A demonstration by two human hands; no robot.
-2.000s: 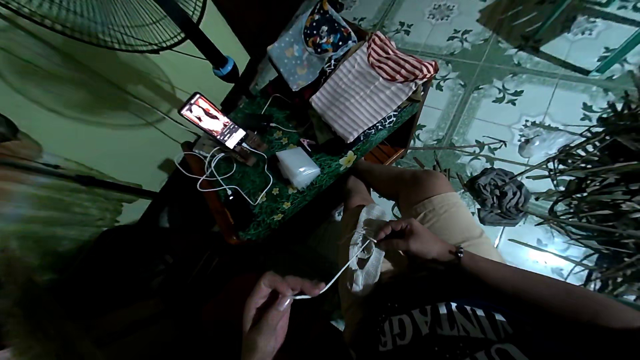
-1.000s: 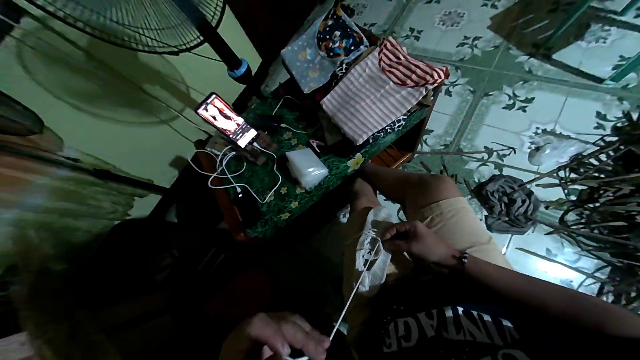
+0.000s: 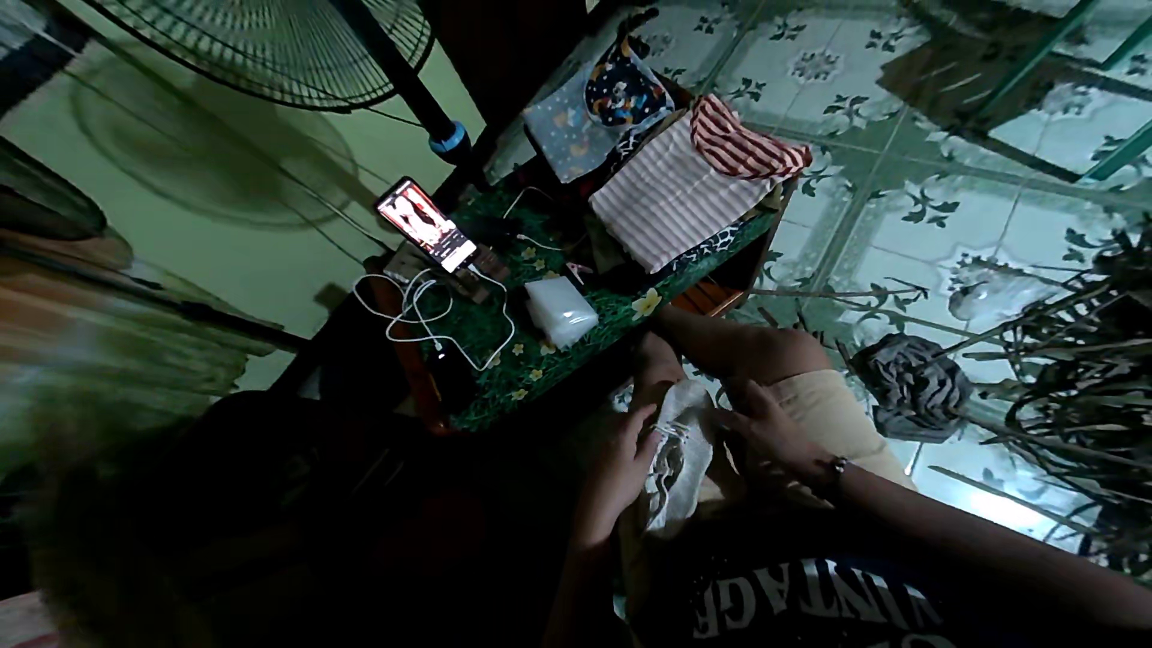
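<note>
A crumpled white piece of thin cloth or plastic [image 3: 679,459] lies over my lap, with loops of white cord [image 3: 670,434] on its upper part. My left hand [image 3: 625,463] is at its left edge, thumb and fingers around the edge beside the cord. On the other side is my right hand [image 3: 769,432], fingers bent down close to the right edge; their tips are dark and I cannot tell whether they pinch it. A bracelet circles the right wrist. The lower end of the white piece hangs toward my dark printed shirt [image 3: 810,594].
A low table with a green floral cover [image 3: 513,382] holds a lit phone [image 3: 425,223], a white cable [image 3: 432,337], a white plastic-wrapped packet [image 3: 562,310] and folded striped cloth [image 3: 670,198]. A fan [image 3: 270,45] stands behind. Right are a dark crumpled bag [image 3: 913,387] and dry stalks [image 3: 1062,387].
My left hand, earlier low and to the left with a white cord stretched from it, has come up to the white piece. The cord is no longer stretched out between the hands.
</note>
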